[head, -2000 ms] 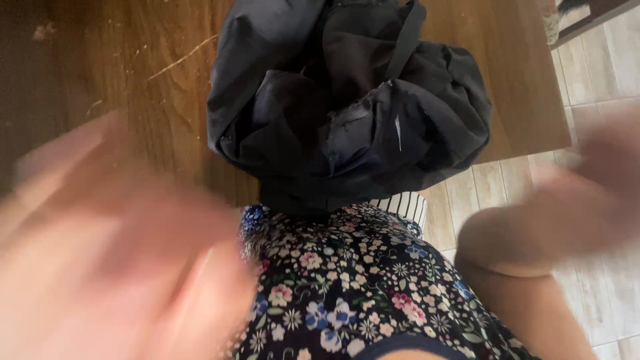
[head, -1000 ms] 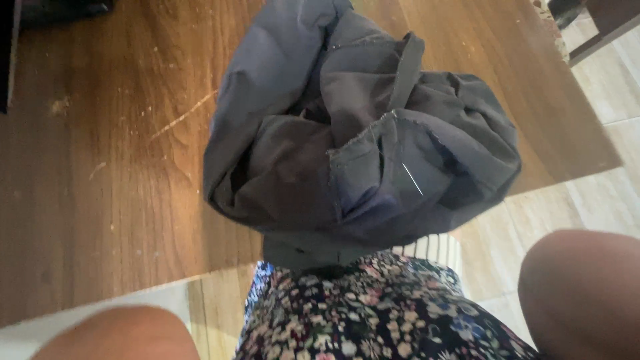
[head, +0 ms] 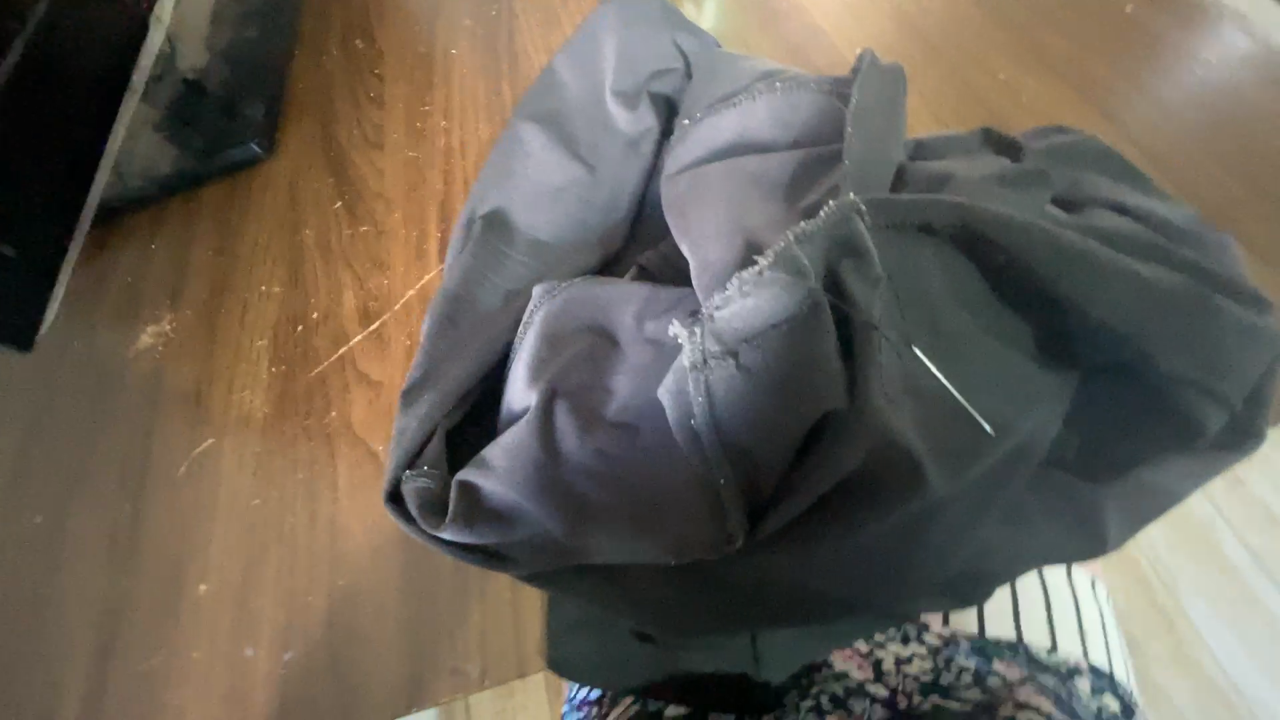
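Observation:
A dark grey cloth garment (head: 620, 430) lies bunched up at the wooden table's near edge and hangs over onto the floral clothing on my lap. Frayed raw edges and seams show at its middle. On its right part rests a thin metal sewing needle (head: 953, 390), slanting down to the right, with a dark thread running from its upper end toward the frayed seam. Neither my left hand nor my right hand is in the frame.
The wooden table (head: 250, 480) has scratches and worn marks. Dark objects (head: 190, 110) stand at its upper left, one with a straight light edge. Floral fabric (head: 900, 675) and striped fabric (head: 1060, 610) show below the garment, with pale floor tiles (head: 1190, 590) at lower right.
Two seconds ago blurred hands were at both sides; they are out of view now. The view has moved closer to the garment, and the dark objects at upper left show more.

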